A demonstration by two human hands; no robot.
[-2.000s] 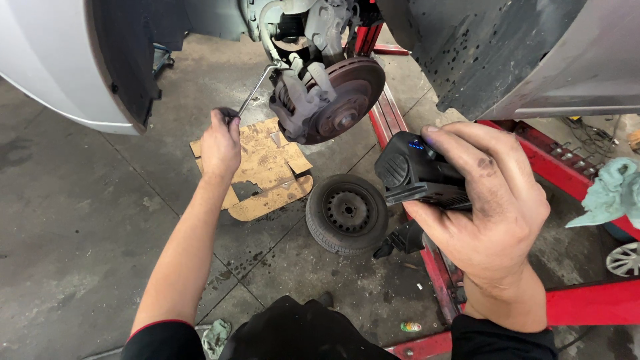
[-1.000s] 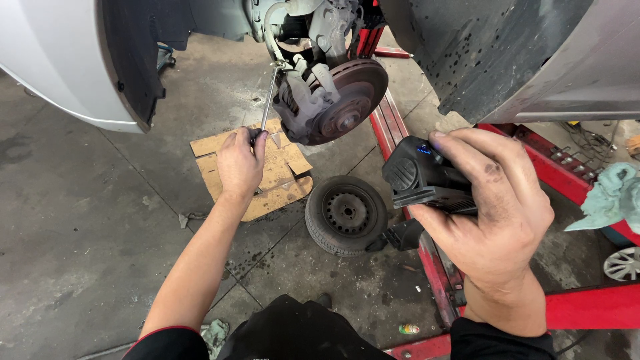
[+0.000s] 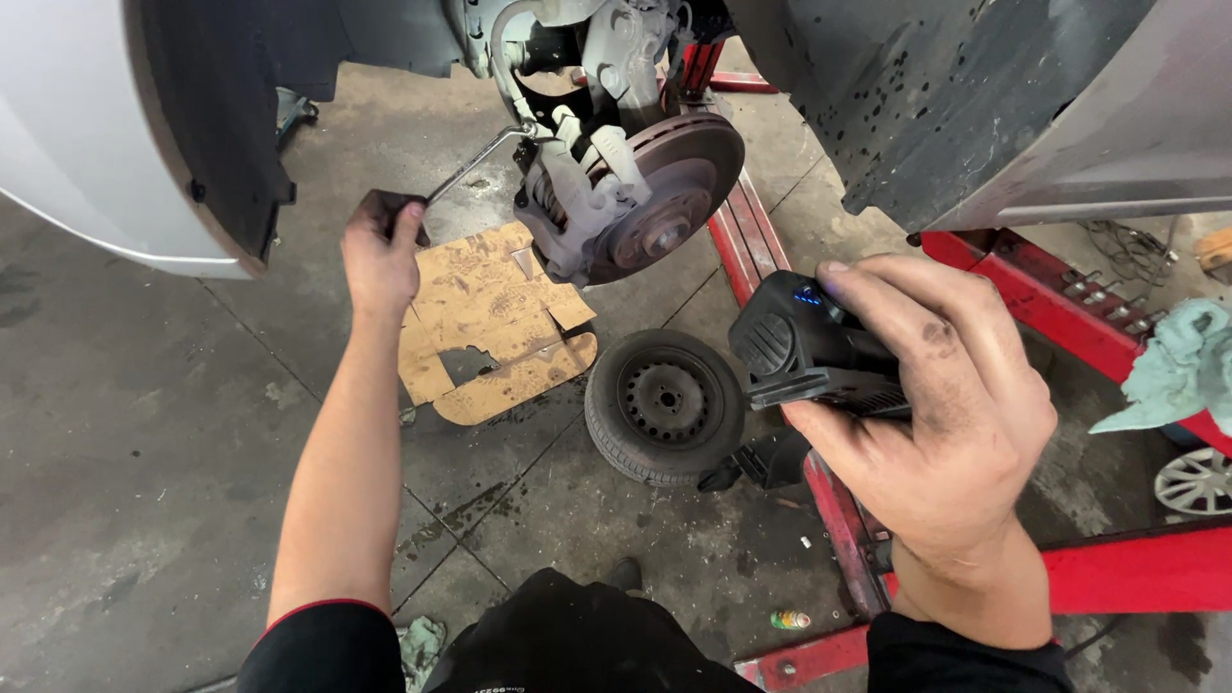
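My left hand [image 3: 383, 252] is closed on the lower end of a metal wrench [image 3: 474, 166]. The wrench's upper end meets the fitting where the hose joins the grey brake caliper [image 3: 568, 192]. Beside the caliper sits a rusty brake disc [image 3: 685, 192]. My right hand [image 3: 948, 390] grips a black power-tool battery pack [image 3: 804, 337] with small blue lights lit, held between thumb and fingers in front of the lift. Whether the pack is joined to a larger tool cannot be told.
Flattened cardboard [image 3: 481, 308] lies on the floor below the caliper, next to a wheel with a steel rim [image 3: 667, 399]. Red lift arms [image 3: 1136, 568] stand at the right, with a green rag [image 3: 1179, 366] over one. Car body panels [image 3: 87, 125] flank the wheel arch.
My left hand and the wrench's lower end have swung to the left and up since one second ago; two seconds ago they were also out to the left. My right hand keeps its hold.
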